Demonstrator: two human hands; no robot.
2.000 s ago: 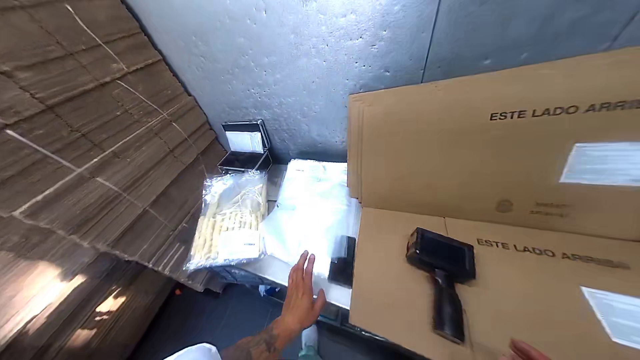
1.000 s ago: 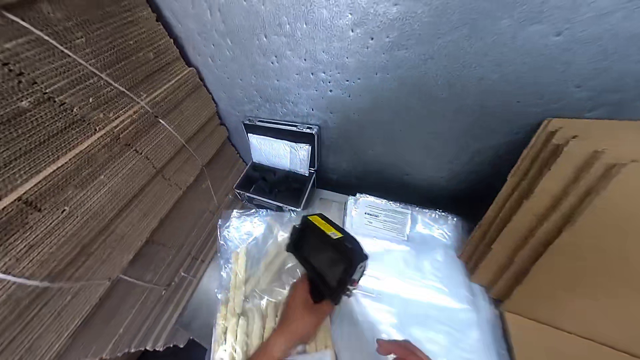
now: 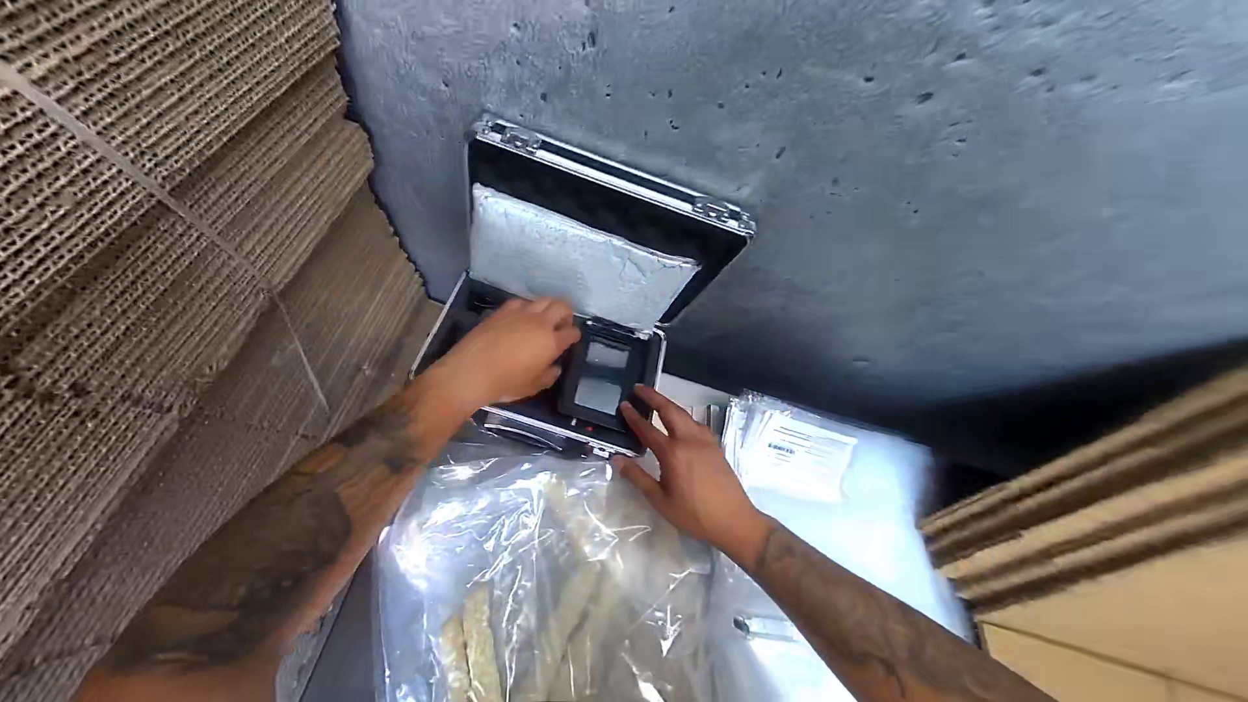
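Observation:
A black handheld device with a screen lies in the foam-lined base of a hard case, whose raised lid leans near the grey wall and holds a white padded sheet. Over the middle of the base, my left hand has its fingers curled at the device's left side; whether it grips the handle is hidden. My right hand touches the device's lower right corner and the case rim with spread fingertips. Just below the case lies a clear plastic bag of pale, long pieces.
Stacked corrugated cardboard rises on the left, with a strap across it. Clear plastic bags with a printed label lie at the right, beside cardboard box edges. The grey wall stands behind the case.
The handheld device, on the cardboard two seconds ago and then in my left hand above the bags, is now in the case. Both hands have moved to the case. The view has moved closer to it.

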